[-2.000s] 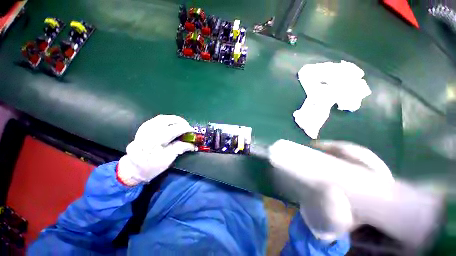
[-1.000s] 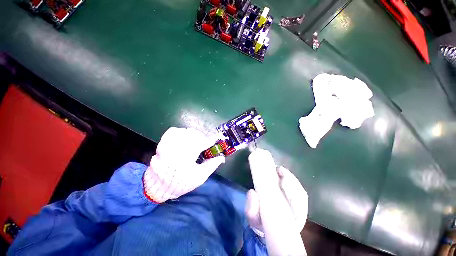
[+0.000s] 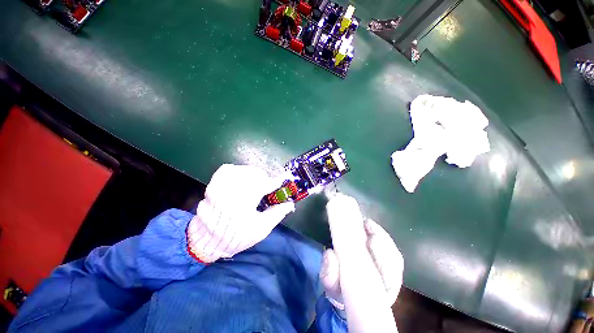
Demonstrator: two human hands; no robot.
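My left hand [image 3: 238, 211], in a white glove with a red cuff edge, grips the near left end of a dark circuit board [image 3: 318, 166] with red, yellow-green and white parts. My right hand [image 3: 381, 260], in a white glove, is closed around a white syringe barrel [image 3: 352, 253]. The syringe points up and slightly left, and its thin tip is close to the board's lower right edge. I cannot tell whether the tip touches. The rear of the syringe is cut off by the bottom edge.
A crumpled white cloth [image 3: 446, 133] lies on the green mat to the right. Populated boards [image 3: 309, 36] lie at the top middle, more [image 3: 75, 13] at the upper left. A metal stand [image 3: 417, 29] is behind. A red-lined tray [image 3: 49, 208] is at the left.
The syringe has swung from low right to near upright, with its tip at the board. The board in my left hand has turned, its far end now pointing up and right. The view has shifted and tilted.
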